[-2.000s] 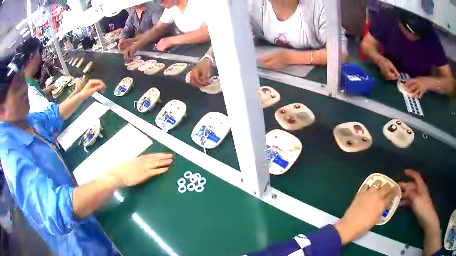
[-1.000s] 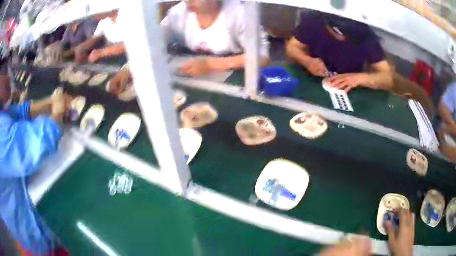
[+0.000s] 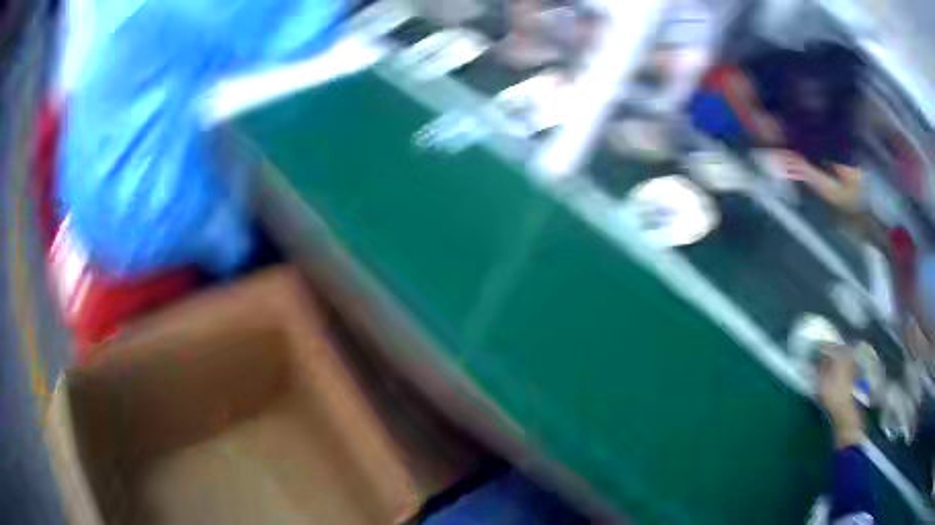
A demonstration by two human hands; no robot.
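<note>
The picture is strongly blurred. One hand, which looks like my left hand (image 3: 841, 385), is at the far right with a dark blue sleeve. Its fingertips are at a cream open housing half (image 3: 815, 336) by the belt's near rail. Blur hides whether they grip it. A small blue patch shows just right of the hand. My right hand cannot be made out. Another cream housing half (image 3: 672, 210) lies farther left on the belt, its inside too blurred to read.
The green side worktop (image 3: 441, 256) runs diagonally below the pale rail (image 3: 718, 308). An open brown carton (image 3: 226, 410) stands at lower left. A person in a blue top (image 3: 154, 133) is at upper left. A pale post crosses the belt. A person's hands (image 3: 820, 179) are opposite.
The view has swung down and left and tilted, bringing the carton into view. The belt and housings have shifted to the upper right. Only one of my hands is now discernible.
</note>
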